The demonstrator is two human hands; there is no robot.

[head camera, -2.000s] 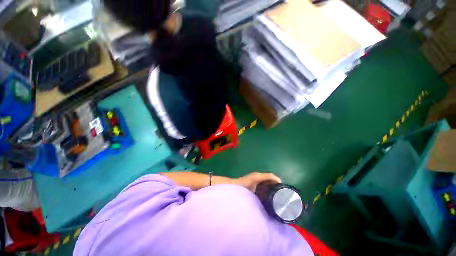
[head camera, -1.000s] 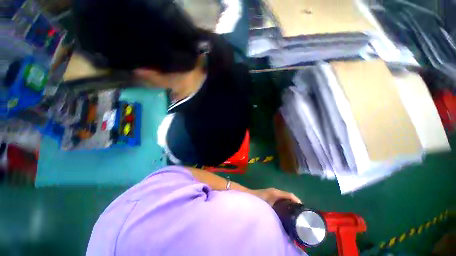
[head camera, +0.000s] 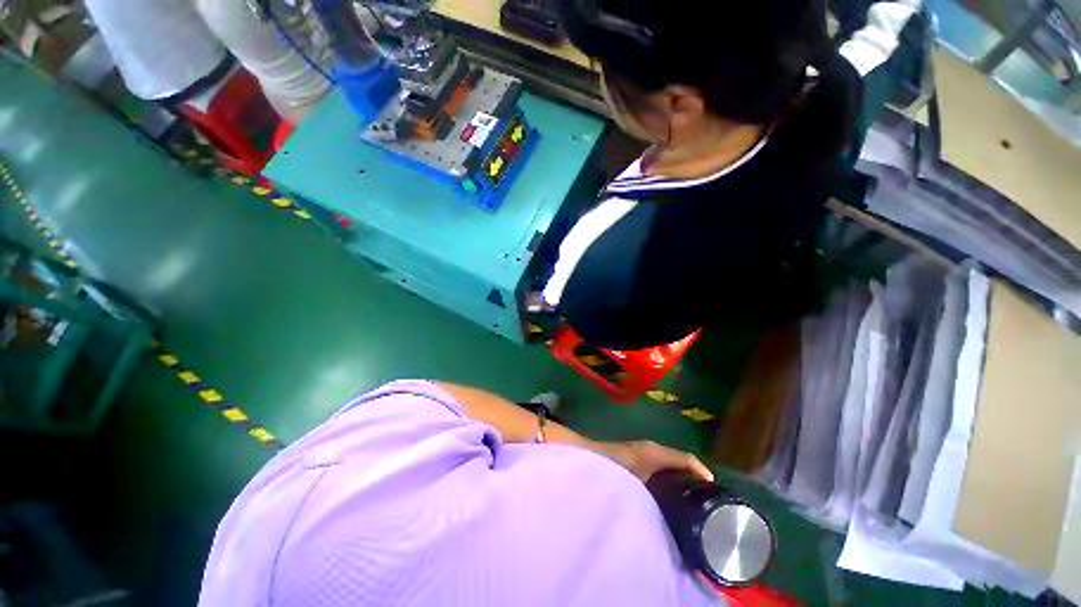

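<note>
My left forearm comes out of a purple sleeve and crosses to the right in front of my body. My left hand is closed around a black vacuum flask with a round silver lid. The lid faces the camera, and the flask hides part of the fingers. My right hand is not in view.
A person in dark clothes sits on a red stool ahead. A teal machine stand bears a press fixture. Stacked trays and sheets with a tan board stand right. Yellow-black tape crosses the floor left.
The view has turned left: the machine stand, seated person and stacks have shifted right in the picture. More green floor shows at left. My left hand still holds the flask.
</note>
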